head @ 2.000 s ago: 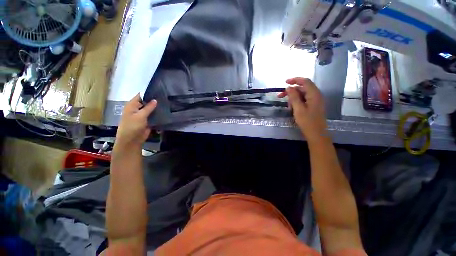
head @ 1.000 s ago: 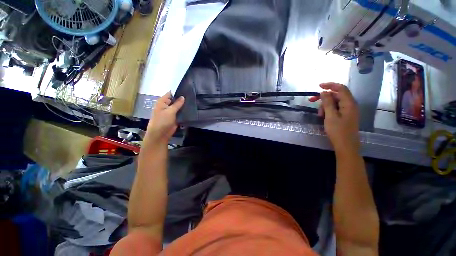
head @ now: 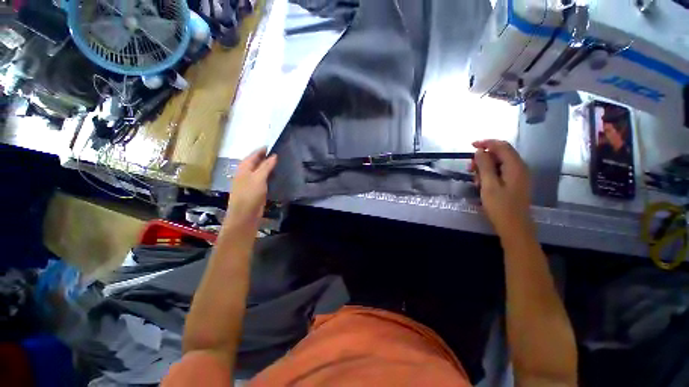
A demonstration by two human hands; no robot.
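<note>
The dark grey garment panel [head: 363, 98] lies across the pale machine table. A narrow black strap [head: 442, 156] with a small shiny buckle [head: 377, 159] runs over it near the front edge. A second dark strap [head: 446, 172] lies just below the first. My left hand [head: 253, 175] pinches the panel's left edge, beside the large white sheet [head: 281, 68]. My right hand [head: 500, 170] pinches the right end of the upper strap between thumb and fingers; the lower strap's end reaches the same hand, and whether it is gripped too I cannot tell.
The white sewing machine [head: 582, 57] stands at upper right. A smartphone [head: 612, 150] and yellow scissor loops [head: 665, 236] lie right of the work. A blue fan [head: 130, 30] and brown cardboard [head: 198, 113] are at left, a red basket [head: 174, 233] below. Grey garments [head: 295, 291] hang under the table.
The view has shifted. The upper strap is now drawn straighter from the buckle to my right hand, and the buckle is turned so less of it shows. Both hands keep their places at the work's ends.
</note>
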